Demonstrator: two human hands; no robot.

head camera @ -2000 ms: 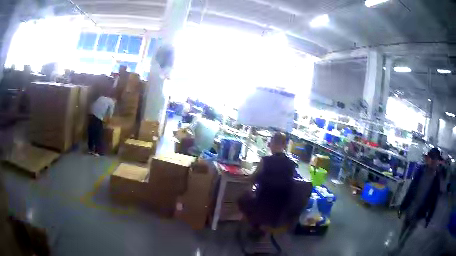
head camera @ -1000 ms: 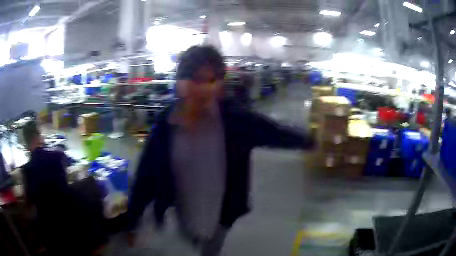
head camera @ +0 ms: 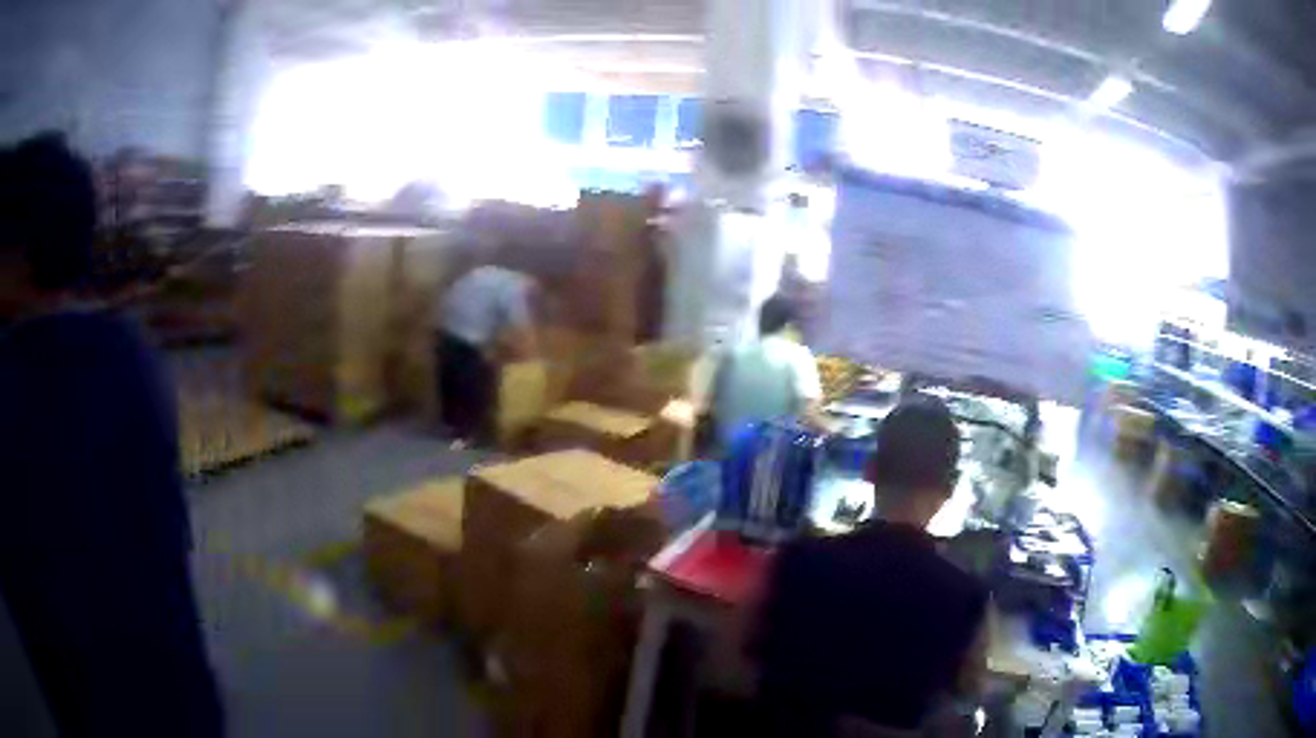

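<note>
Neither of my hands is in the picture. Nearest in front of me, a person in a dark top (head camera: 873, 620) sits with their back to me at a workbench with a red surface (head camera: 717, 565). A blue bin (head camera: 769, 473) stands on the bench beside them. Small items on the bench are too blurred to tell.
A person in dark blue (head camera: 94, 490) stands close at the left edge. Cardboard boxes (head camera: 556, 498) stand left of the bench. Another person (head camera: 484, 339) bends over boxes behind. A green bag (head camera: 1169, 623) and blue crates with white pieces (head camera: 1147, 699) are at the lower right.
The view has swung right, then back left, and is nearer the seated person. The person who faced me in the middle is gone from there; a dark-clothed person now stands at the left edge.
</note>
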